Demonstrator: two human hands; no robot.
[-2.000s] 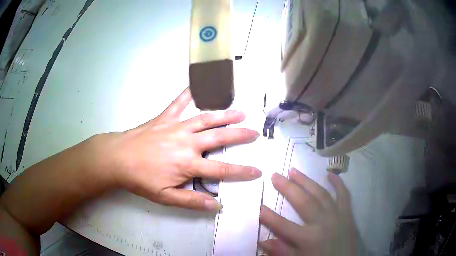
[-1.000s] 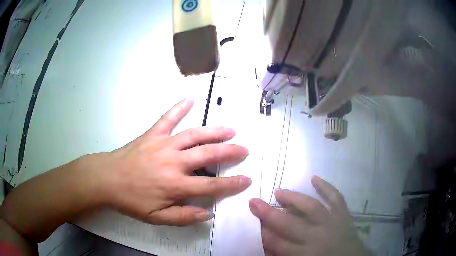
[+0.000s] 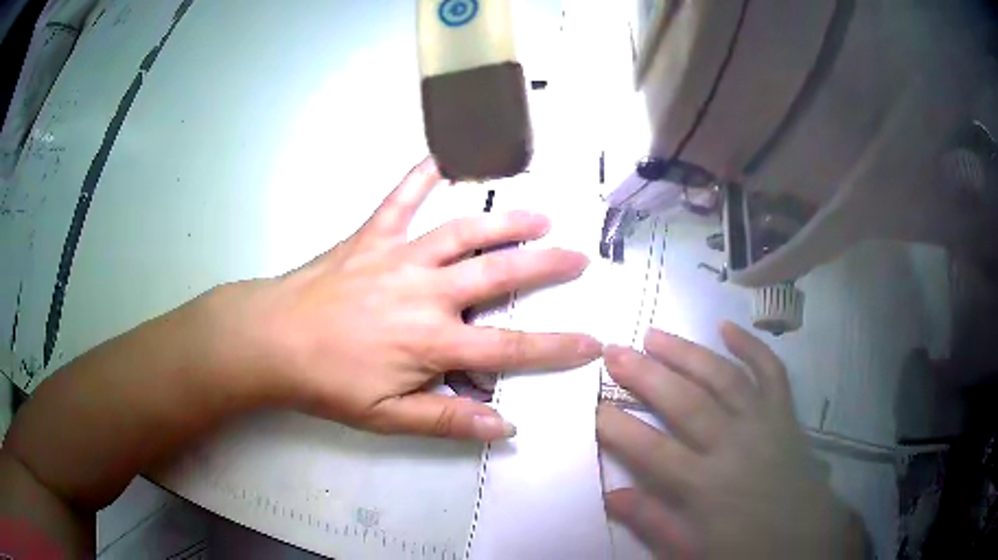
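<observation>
A long white strip [image 3: 542, 459] of cloth with dark stitching along its left edge runs up towards the presser foot and needle [image 3: 613, 235]. My left hand [image 3: 405, 328] lies flat on it, fingers spread, fingertips just left of and below the foot. My right hand [image 3: 711, 448], slightly blurred, rests to the right of the strip on the white garment panel [image 3: 733, 394], fingers a little apart, the index fingertip close to a left fingertip. Paired dark stitching runs up beside the foot. Glare hides much of the cloth's edges.
The pale sewing machine head [image 3: 755, 98] fills the upper right, with a ribbed knob [image 3: 777, 307] below it. A cream lamp [image 3: 477, 115] with a brown end hangs above my left fingers. The white table has a dark strip [image 3: 99, 175] at the left. Crumpled white cloth shows at the far upper left.
Since one second ago both hands have moved up closer to the presser foot. Less of the panel's paired stitching shows below the foot, and a raised seam now shows by my right fingertips. The view has shifted slightly.
</observation>
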